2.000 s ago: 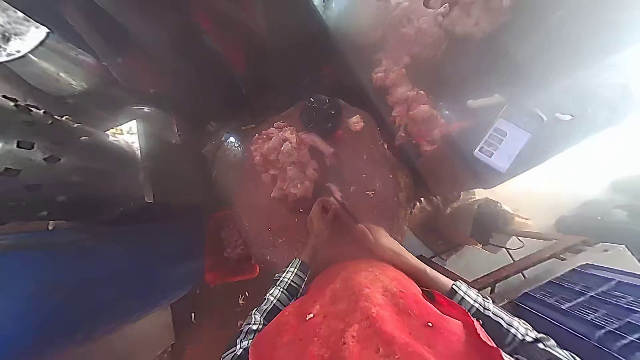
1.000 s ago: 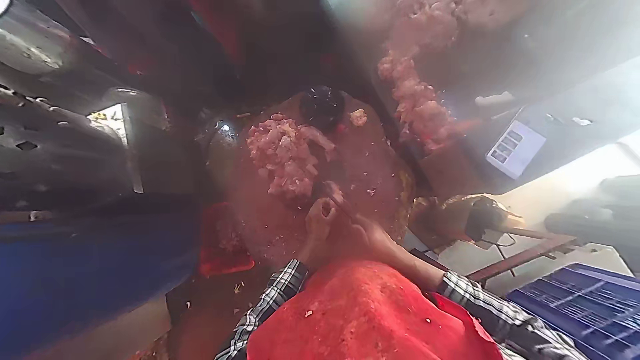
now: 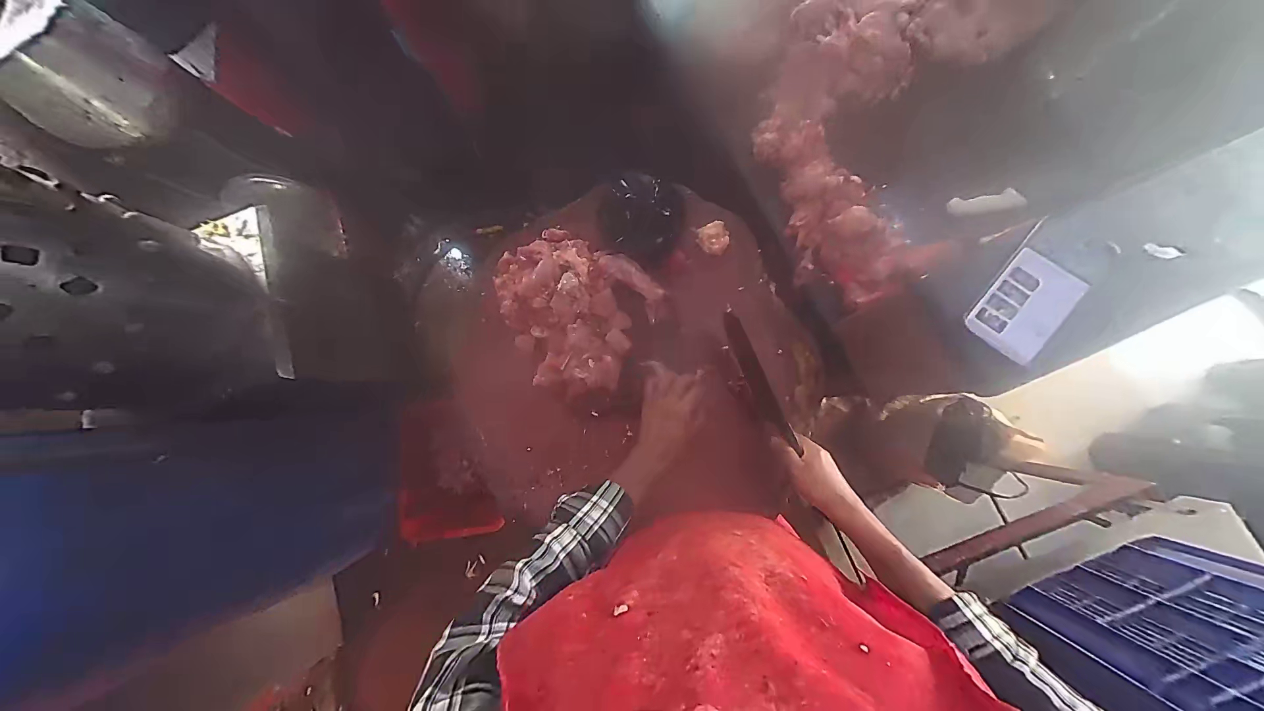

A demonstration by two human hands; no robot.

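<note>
A round chopping block [image 3: 553, 454] stands before me, seen through haze. On its left half lies a heap of raw cut meat pieces [image 3: 573, 316], probably poultry. My left hand [image 3: 671, 400] is just right of the heap's lower end, its fingers at a small piece of meat; whether they grip it is unclear. My right hand [image 3: 812, 469] holds a knife [image 3: 758, 380] by its handle, the dark blade pointing up and left over the block's right part. A small pale piece [image 3: 713, 237] and a dark round object [image 3: 642, 212] are at the block's far edge.
More raw meat [image 3: 839, 212] lies on the dark counter at the upper right, near a white device with small windows [image 3: 1027, 304]. A red tray [image 3: 449, 518] is left of the block. A blue plastic crate [image 3: 1150, 622] is at the lower right, a perforated metal drum [image 3: 118, 286] at the left.
My hands were close together at the block's near middle; now they are apart. The right hand has moved right with the knife, the left hand slightly forward beside the heap.
</note>
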